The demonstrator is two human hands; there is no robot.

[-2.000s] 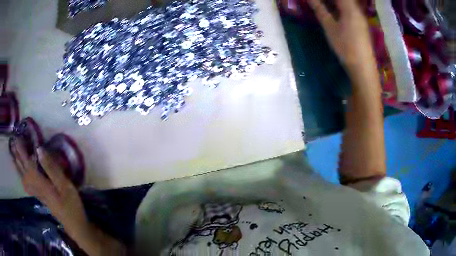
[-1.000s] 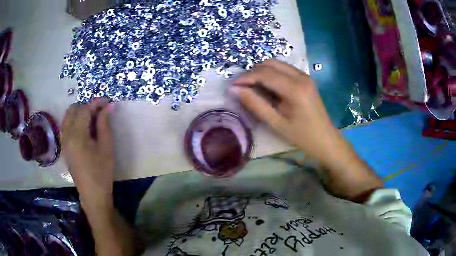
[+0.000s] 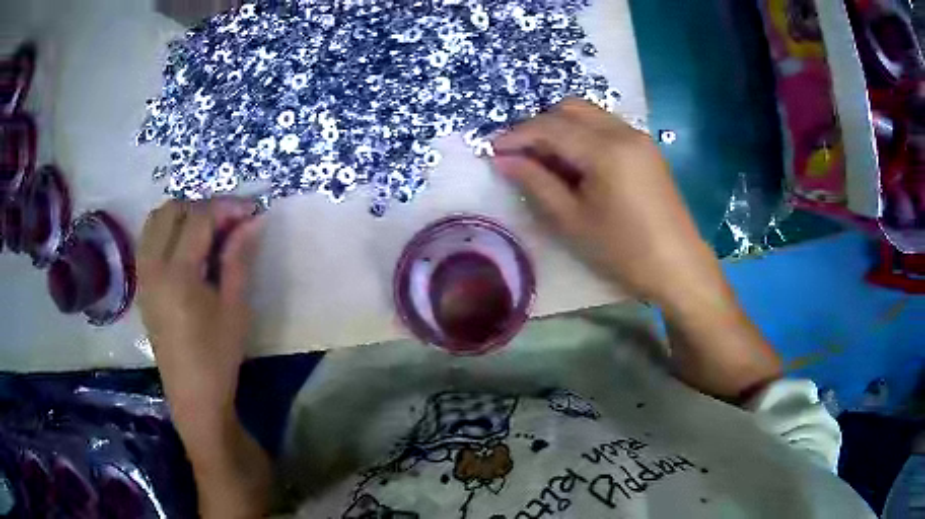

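A plum flanged housing (image 3: 467, 286) stands near the board's front edge with its tube up, between my hands and touched by neither. A large loose pile of small silver washers or nuts (image 3: 335, 91) lies behind it. My left hand (image 3: 198, 258) is at the pile's front left edge, fingers curled, with a small shiny piece by the fingertips. My right hand (image 3: 609, 193) is at the pile's front right edge, thumb and fingers close together, beside a few washers (image 3: 479, 143). I cannot tell whether either hand grips a piece.
Several plum housings (image 3: 93, 269) sit along the left of the white board (image 3: 314, 304). One stray washer (image 3: 667, 136) and clear plastic scraps (image 3: 751, 218) lie on the green surface at right. A printed carton (image 3: 811, 101) with red parts stands beyond. Dark plastic-covered parts are at lower left.
A housing now stands in front of me, absent in the oldest frame. My left hand came from the left housings and my right from the carton area to the pile's front edge.
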